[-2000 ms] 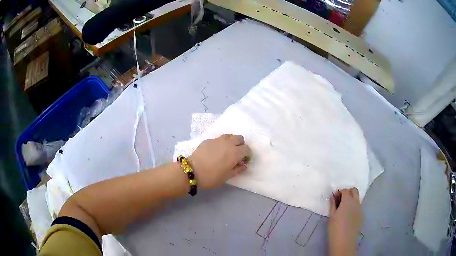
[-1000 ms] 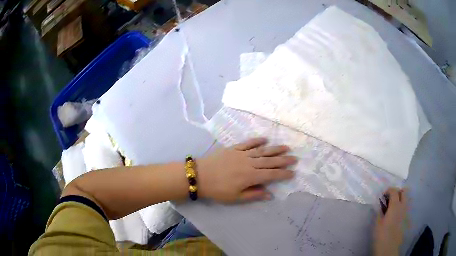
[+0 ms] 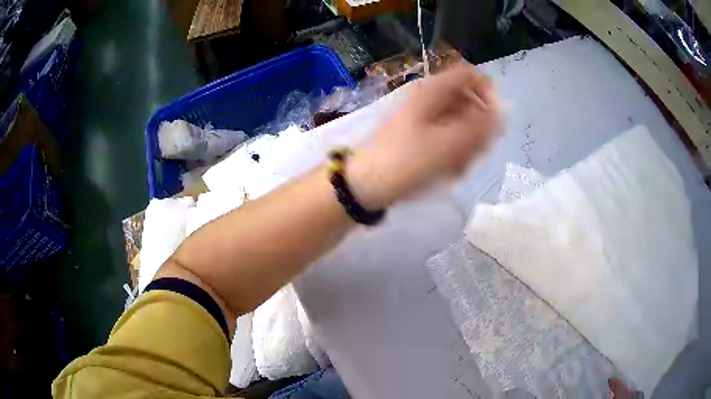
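Note:
My left hand (image 3: pixel 440 128) is raised over the far left part of the table, blurred, with curled fingers. Whether it holds anything cannot be told. A narrow white tape (image 3: pixel 422 35) runs down behind it from above. The opaque white stacked panels (image 3: pixel 600 241) lie on the right, and a small white piece (image 3: pixel 521 181) shows at their upper left. A sheer lace panel (image 3: pixel 507 323) lies flat, showing below and left of the stack. Of my right hand (image 3: pixel 624 389) only a fingertip shows at the bottom edge, by the lace; the rest is cut off.
The pale padded table (image 3: pixel 374 312) fills the middle. A blue plastic basket (image 3: pixel 234 86) with cloth and clear bags stands beyond its left edge. White bundled pieces (image 3: pixel 277 339) lie near my lap. Another blue basket (image 3: pixel 35 210) stands far left. A long pale bar (image 3: pixel 647 62) crosses the upper right.
My left hand has lifted off the lace and moved up toward the far edge. The view has swung left, so the panels sit further right and my right hand is mostly out of frame.

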